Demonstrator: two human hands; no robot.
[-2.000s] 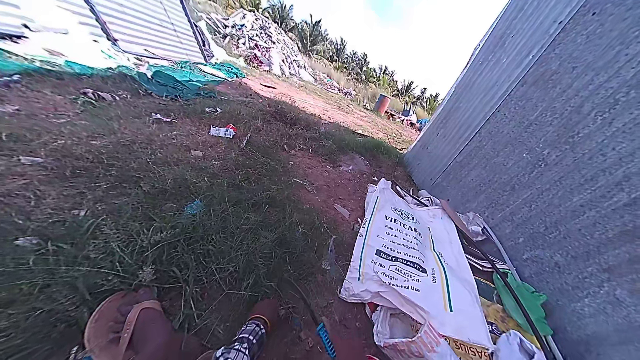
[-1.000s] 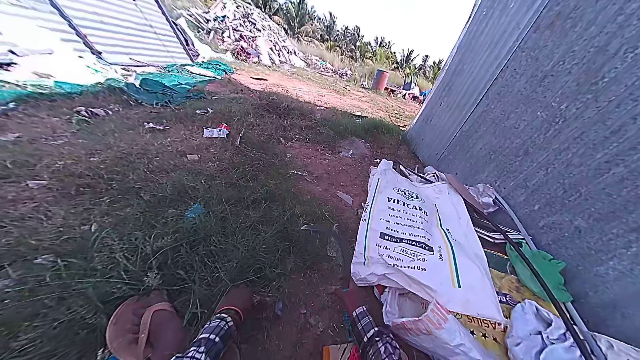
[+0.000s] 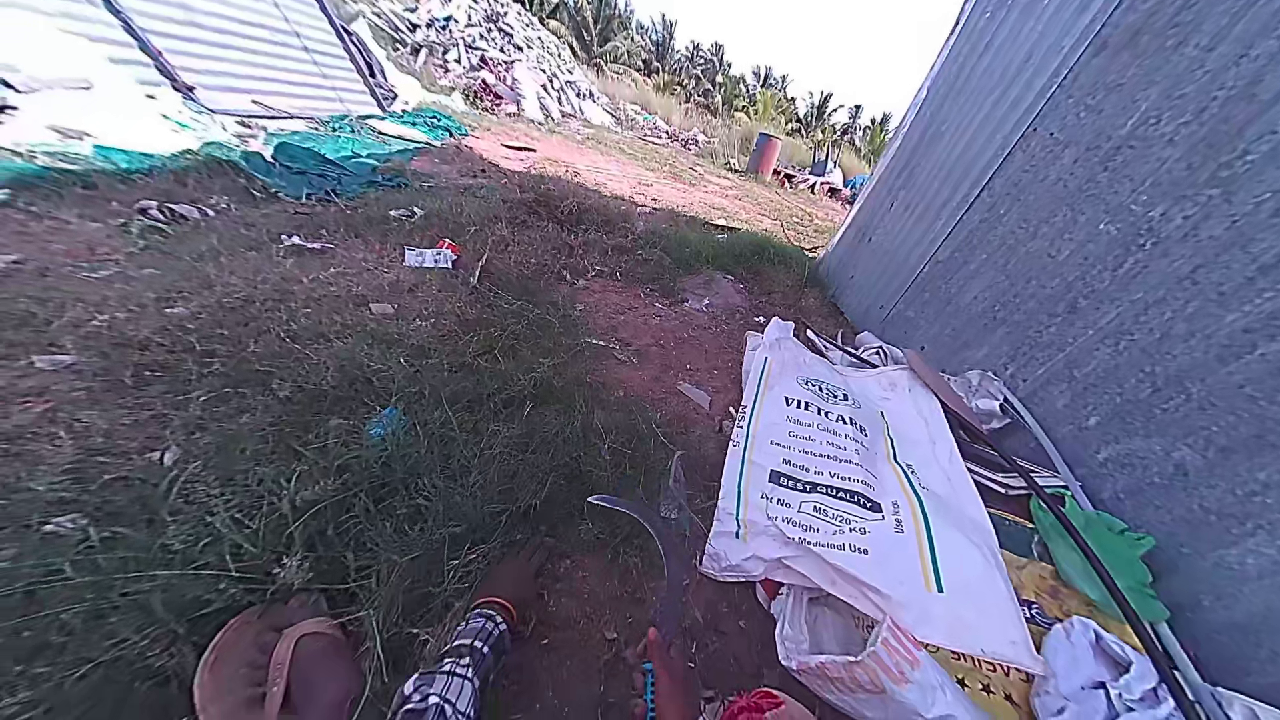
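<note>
My right hand point(image 3: 672, 675) is near the bottom centre, closed around the blue handle of a sickle point(image 3: 668, 540). The sickle's curved blade points up and bends to the left over bare soil and the grass edge. My left hand point(image 3: 512, 580), with an orange bangle at the wrist and a checked sleeve, reaches down at the edge of the green grass point(image 3: 430, 470). Its fingers are dark and blurred against the ground, so their grip is unclear. A foot in a brown sandal point(image 3: 280, 665) rests on the grass at the lower left.
A printed white woven sack point(image 3: 830, 480) lies right of the sickle, with plastic bags point(image 3: 870, 650), a green cloth or plastic piece point(image 3: 1100, 550) and long rods beside it. A grey wall point(image 3: 1080, 250) rises at right. Green netting point(image 3: 330, 160) and a red drum point(image 3: 765, 155) stand farther off.
The sickle blade now shows upright in front of my right hand; one second ago it was not plain to see. My left hand has moved forward to the grass edge.
</note>
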